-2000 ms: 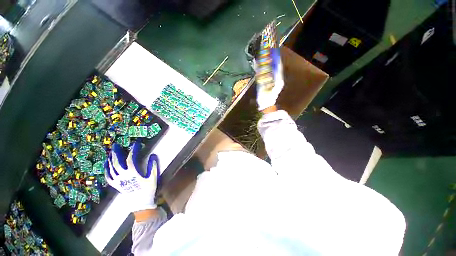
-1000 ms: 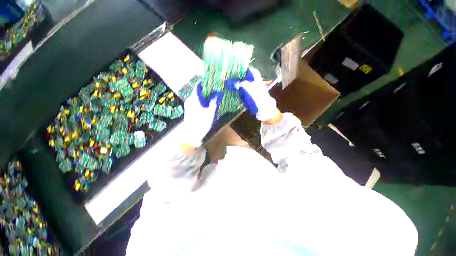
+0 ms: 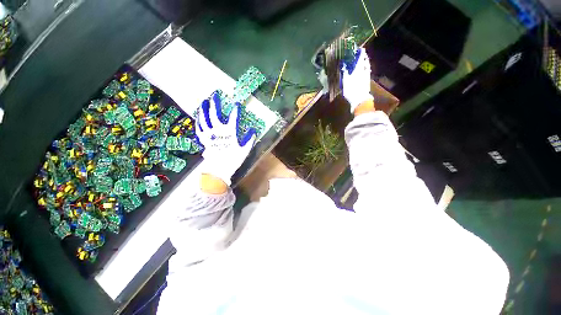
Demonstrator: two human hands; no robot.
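My left hand (image 3: 224, 138), in a white glove with blue fingers, has its fingers apart over green board panels (image 3: 250, 84) on a white sheet (image 3: 187, 71). It partly hides them. My right hand (image 3: 357, 77), gloved alike, is at an upright grey-brown plate (image 3: 335, 64) by the bench edge. Its fingers are bent, with a bit of green at their tips; whether they grip anything is unclear. Loose small green boards with yellow parts (image 3: 117, 154) lie heaped in a black tray (image 3: 126, 237).
An open cardboard box (image 3: 384, 98) below the bench edge holds thin strips (image 3: 323, 144). A thin yellowish stick (image 3: 278, 80) lies on the green bench. Black crates (image 3: 424, 40) stand at the right. More heaped boards (image 3: 21, 283) show at the lower left.
My hands have parted from the green panel they held together. My left hand is now over the panels on the white sheet; my right hand has moved right to the upright plate.
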